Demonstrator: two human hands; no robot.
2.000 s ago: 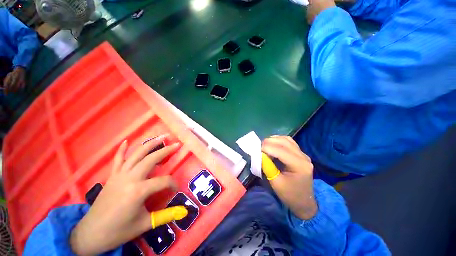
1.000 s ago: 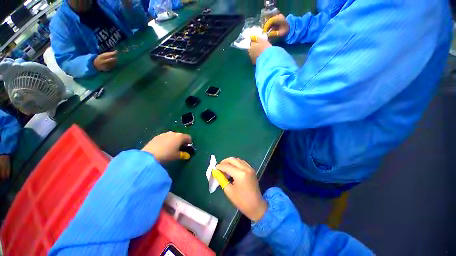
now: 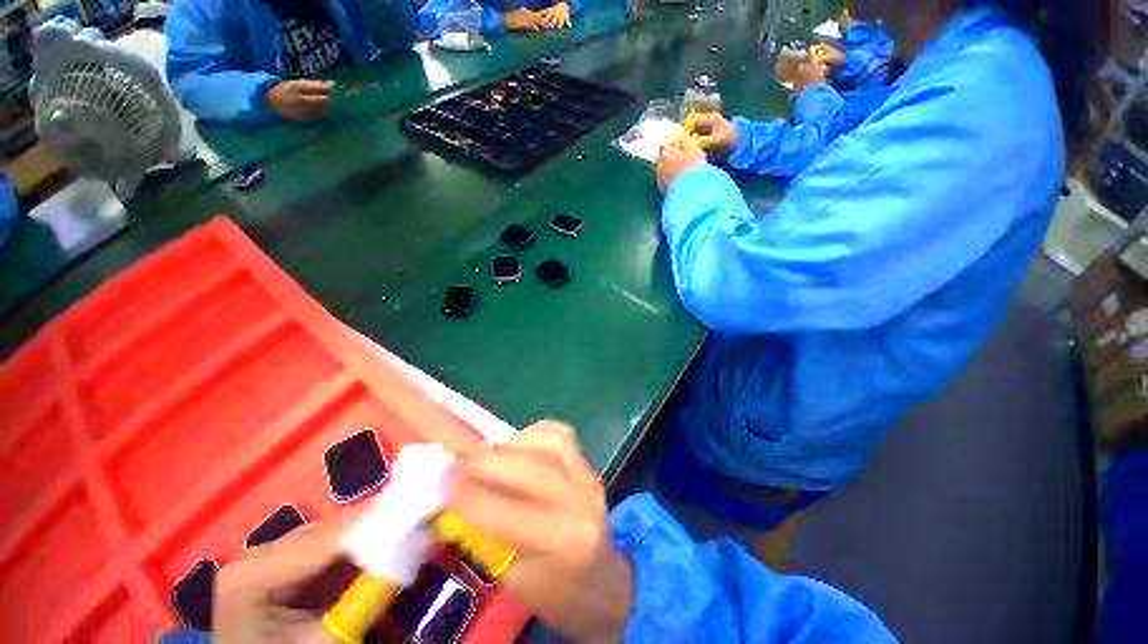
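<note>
My left hand [image 3: 271, 585], blurred and cut off by the bottom edge, is over the red foam tray [image 3: 189, 327]. It holds a smartwatch body, mostly hidden by the fingers and cloth. My right hand [image 3: 535, 522] presses a crumpled white cleaning cloth [image 3: 403, 510] against it. Yellow finger cots show on both hands. Black watch bodies lie in the tray around the hands: one above [image 3: 356, 466], two at the left [image 3: 277, 526], and one with white glare below [image 3: 443, 609]. Several loose watch bodies [image 3: 506, 269] lie on the green bench.
A person in a blue smock [image 3: 869, 239] stands close at the right, hands at a white wipe bag [image 3: 651, 132] and bottle [image 3: 701, 96]. A black parts tray [image 3: 516, 120] lies farther up the bench. A desk fan [image 3: 107, 113] is at the upper left. Other workers sit beyond.
My left hand has come back from the bench to above the red tray with a watch body. My right hand has brought the cloth to it. One fewer watch lies on the bench.
</note>
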